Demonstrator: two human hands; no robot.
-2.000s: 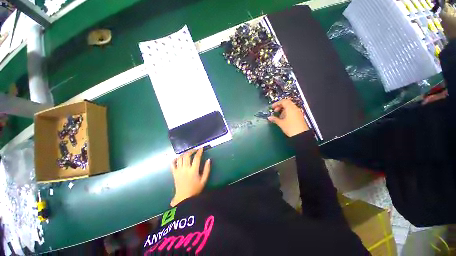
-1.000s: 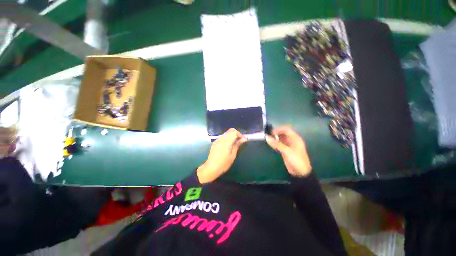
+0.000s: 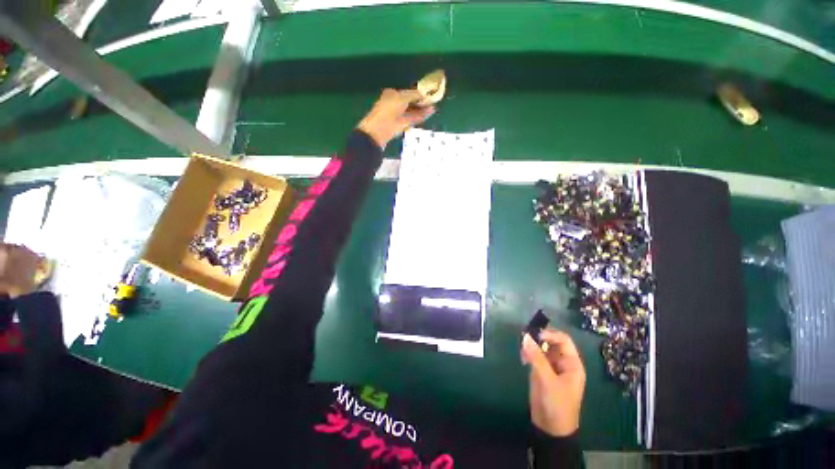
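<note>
My left hand (image 3: pixel 395 115) is stretched forward over the green conveyor, its fingers on a small cream plastic housing (image 3: pixel 432 87). My right hand (image 3: pixel 555 376) is above the bench, right of the white sheet, and holds a small black piece (image 3: pixel 537 323) upright between its fingertips; a component behind it is too small to tell. The white backing sheet (image 3: pixel 443 211) lies flat before me, with the black adhesive block (image 3: pixel 430 313) at its near end. The pile of wired components (image 3: pixel 600 256) lies right of the sheet.
An open cardboard box (image 3: pixel 172 241) with dark components stands left. A large black foam sheet (image 3: pixel 700 302) lies beside the pile. Another housing (image 3: pixel 738 103) is on the conveyor (image 3: pixel 586 82), far right. A yellow-and-black item (image 3: pixel 122 299) and a neighbour's hand (image 3: pixel 20 268) are far left.
My left hand has left the near end of the sheet and reached forward to a housing on the conveyor. My right hand has moved away from the sheet with the black piece. The view has shifted.
</note>
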